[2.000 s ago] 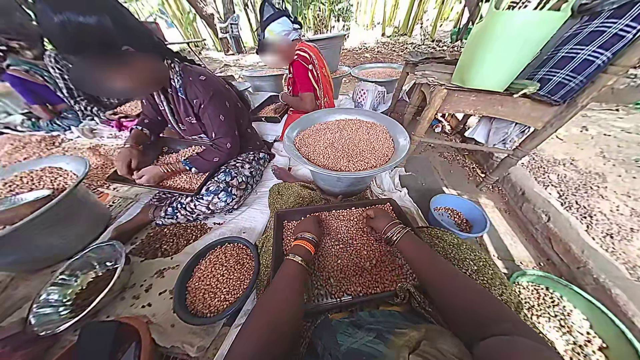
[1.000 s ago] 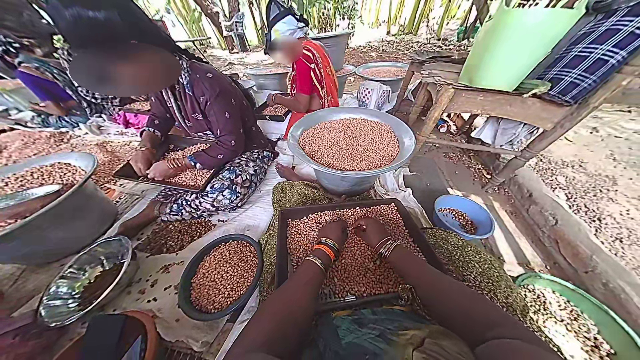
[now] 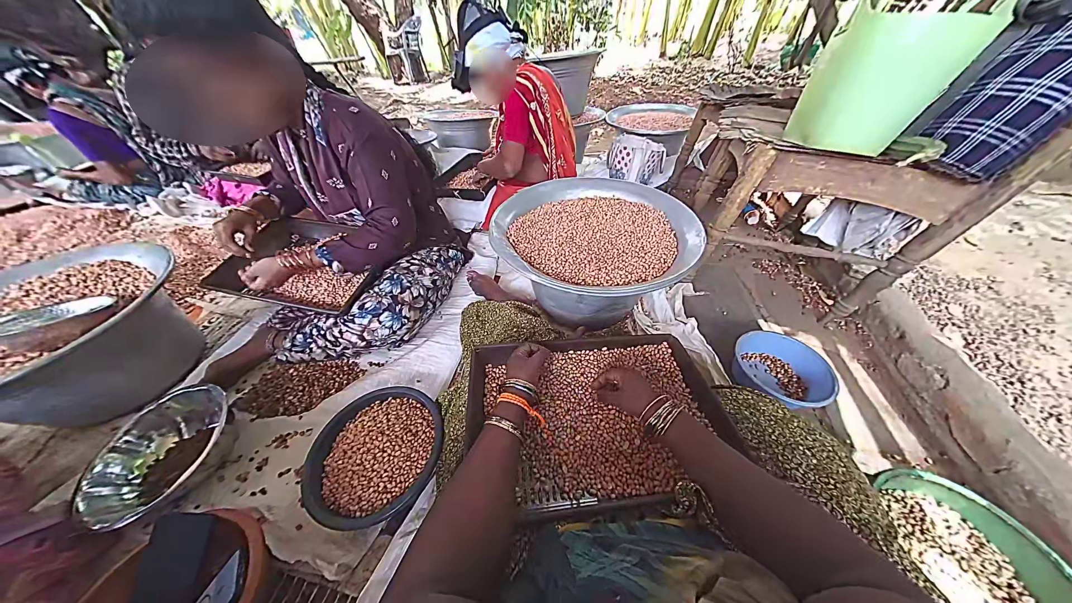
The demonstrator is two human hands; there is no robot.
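Observation:
A dark rectangular tray [image 3: 703, 400] with a slatted base rests across my lap, spread with reddish-brown nuts or seeds [image 3: 599, 435]. My left hand [image 3: 528, 364], with bangles and an orange band at the wrist, touches the nuts near the tray's far left corner. Right of it my right hand [image 3: 624, 389] is curled over the nuts, thumb and fingers bunched. Whether either hand pinches a nut is too small to tell. Beyond the tray stands a large metal basin [image 3: 603, 289] heaped with the same nuts. A black bowl [image 3: 314, 469] of nuts is to the tray's left.
At left are a metal basin [image 3: 142, 352] with a scoop [image 3: 59, 316] and a shiny bowl [image 3: 201, 427]. A co-worker [image 3: 360, 184] handles another tray [image 3: 243, 280]. A blue bowl [image 3: 821, 377], a green tub [image 3: 997, 523] and a wooden chair [image 3: 863, 188] are at right.
My hands were close together near the tray's middle one second ago; now they are apart, the left one farther left. The co-worker's near hands have also separated over their tray.

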